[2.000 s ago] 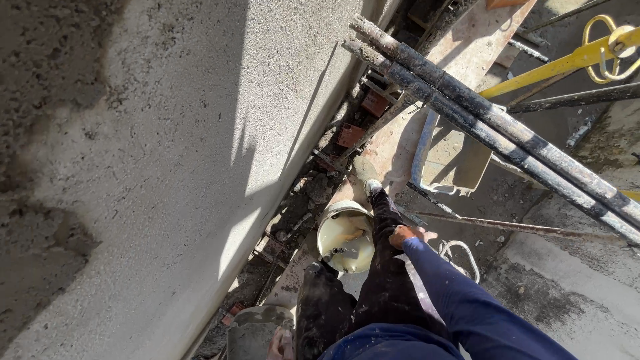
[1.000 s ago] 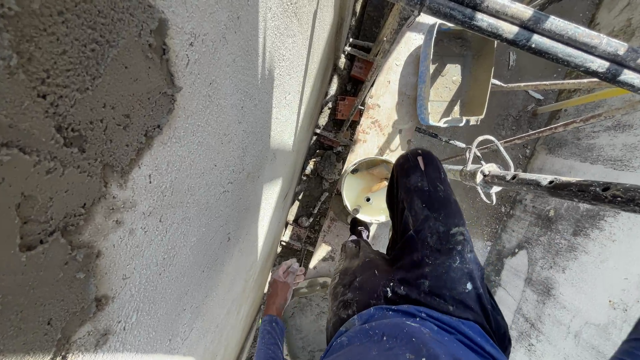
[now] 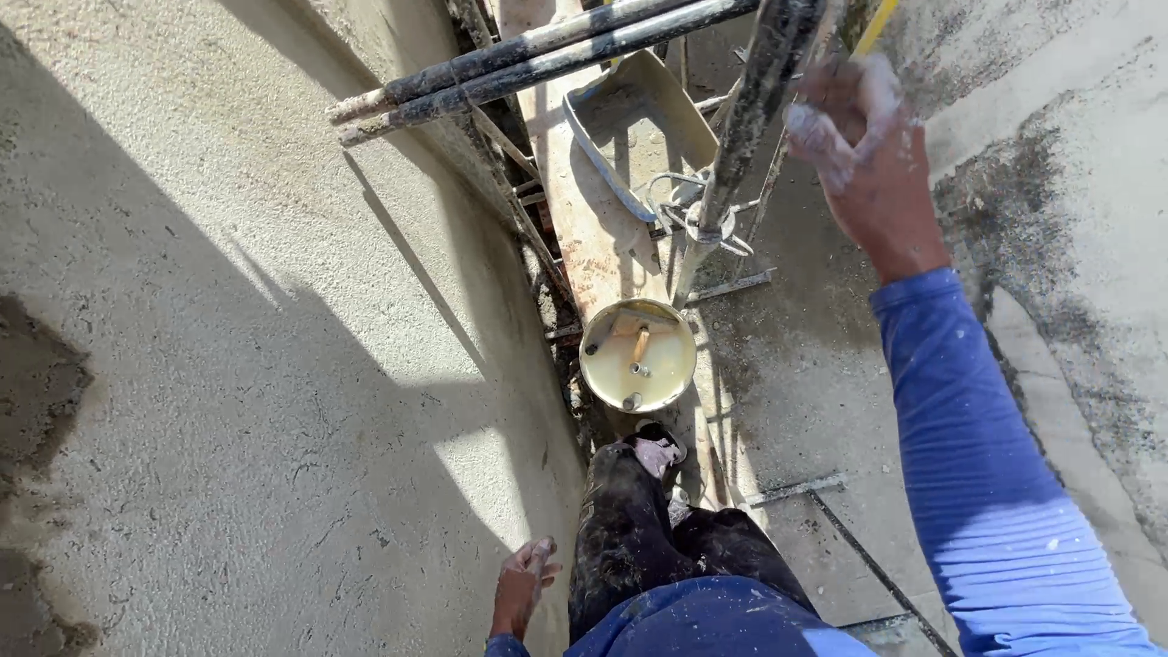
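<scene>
My right hand (image 3: 862, 155), dusted with white, is raised at the upper right beside an upright metal scaffold pole (image 3: 762, 100); its fingers are curled with a gap between them and nothing visible in them. Low in the view, my left hand (image 3: 525, 584) hangs by the plastered wall (image 3: 274, 383), fingers loosely bent and holding nothing that I can see. In front of my feet a round bucket (image 3: 680, 392) stands on the plank, with cloudy pale liquid and several handled tools in it. Farther along the plank lies a mortar trough (image 3: 703, 137) with grey residue.
Two parallel scaffold poles (image 3: 511, 68) cross at the top toward the wall. A narrow scaffold plank (image 3: 566, 164) runs beneath the bucket and trough. Wire or rope loops (image 3: 730, 228) surround the upright pole's lower part. A stained wall (image 3: 1086, 274) rises on the right; metal bars lie lower down.
My right hand, out of view one second ago, is now raised at the upper right. My left hand remains low beside the wall. The view has shifted considerably.
</scene>
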